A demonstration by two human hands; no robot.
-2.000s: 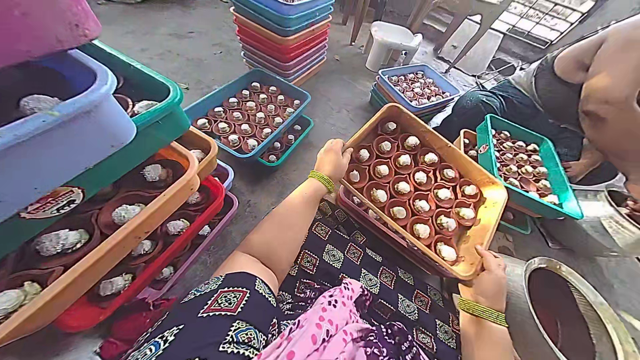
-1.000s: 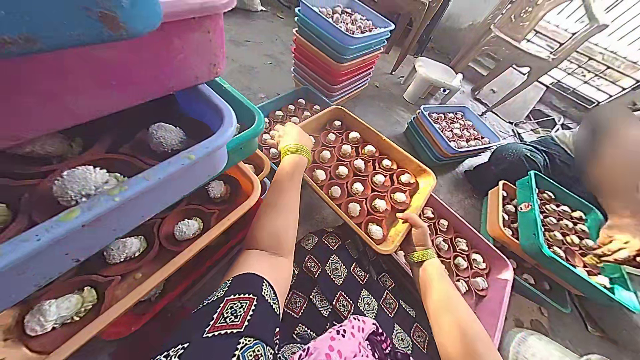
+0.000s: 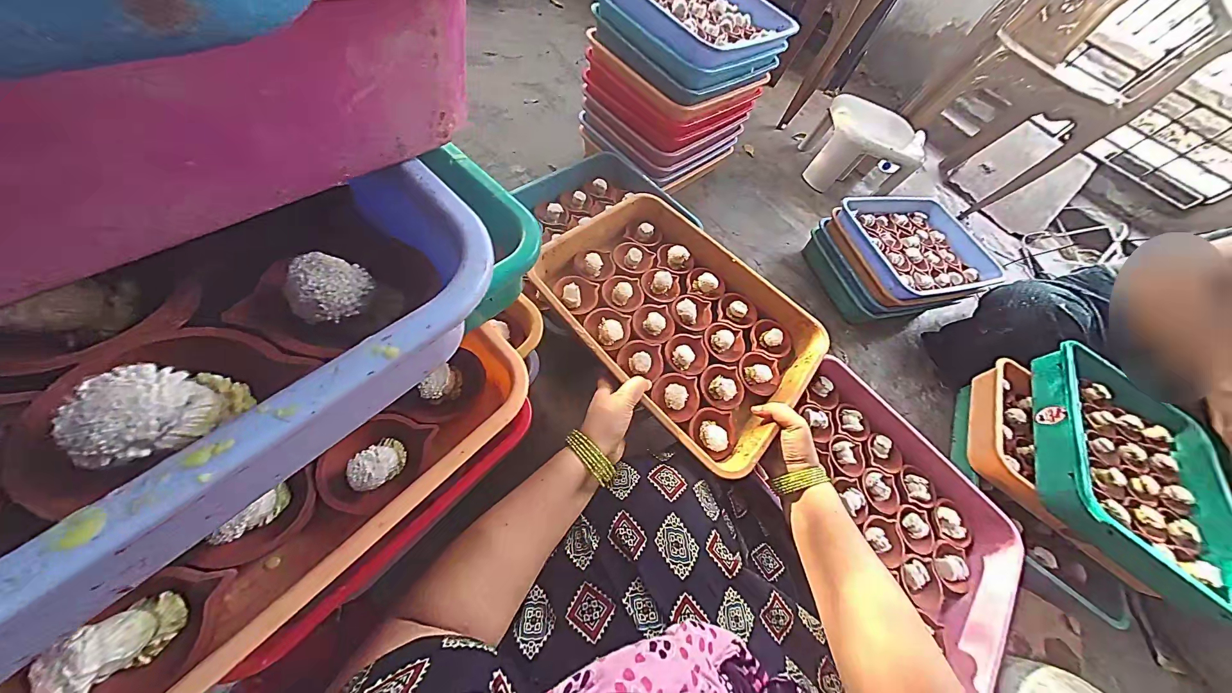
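Both my hands hold an orange plastic tray (image 3: 807, 361), tilted, over my lap. Small clay cups (image 3: 685, 354) with whitish, rough lumps in them fill it in rows. My left hand (image 3: 612, 412) grips the near long side, and my right hand (image 3: 787, 438) grips the near right end. A pink tray (image 3: 996, 577) of similar cups lies below and to the right of the orange one, partly covered by it and my right arm. Behind the orange tray's far end, a blue tray (image 3: 616, 166) of cups shows in part.
Close on the left rises a tall pile of filled trays, with a lavender tray (image 3: 289, 409) jutting out. Further back are a stack of coloured trays (image 3: 674, 106), a white stool (image 3: 871, 130) and a shorter stack (image 3: 910, 289). At right, a person sits by a green tray (image 3: 1068, 462).
The orange tray has moved away from above the pink tray toward the left. My left hand has shifted from its far left side to the near long side. The view has swung right.
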